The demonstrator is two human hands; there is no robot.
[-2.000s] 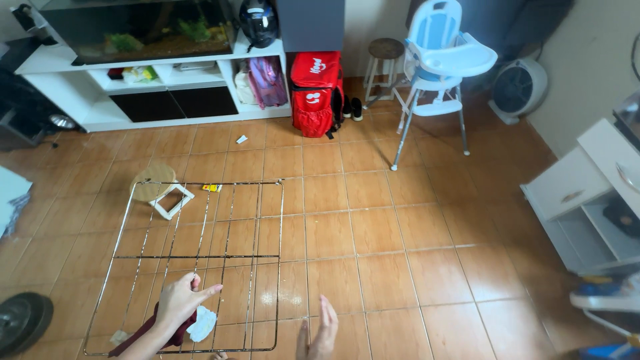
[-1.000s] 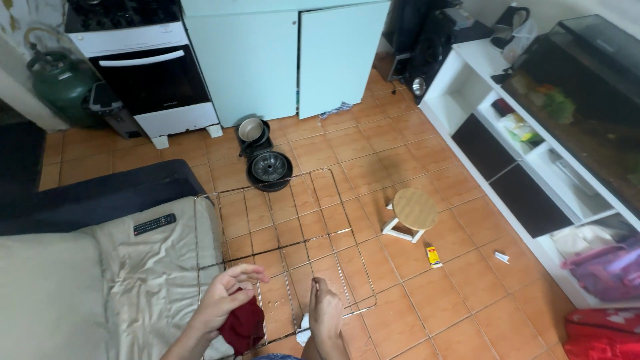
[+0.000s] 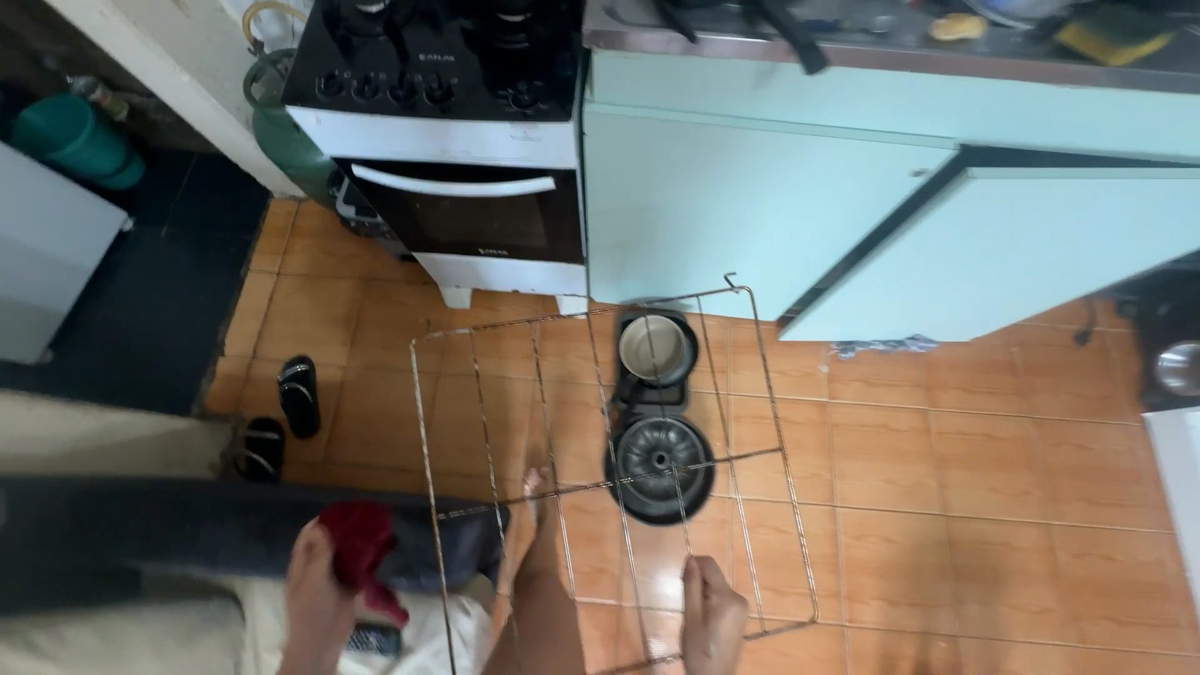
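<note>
A thin wire oven rack (image 3: 786, 469) with brownish stains hangs in the air before me, above the tiled floor. My right hand (image 3: 714, 614) grips one of its bars near the lower edge. Left of the rack, my left hand (image 3: 319, 591) holds a crumpled dark red cloth (image 3: 358, 548). Through the bars a fluted black cake pan (image 3: 661, 459) shows on the floor, with a light-lined pot (image 3: 653, 349) behind it. One bare foot and leg (image 3: 548, 586) of mine are seen below the rack.
A stove (image 3: 450, 141) with its oven door shut stands ahead, beside pale green cabinets (image 3: 712, 206) with one door (image 3: 1012, 253) ajar. Black sandals (image 3: 298, 396) lie on the floor at left. A sofa (image 3: 112, 609) with a remote control (image 3: 373, 640) on it is at lower left.
The view has swung from the aquarium side to the stove. My right hand, empty and apart from the rack two seconds ago, now grips it. The red cloth is now in my left hand, clear of the rack.
</note>
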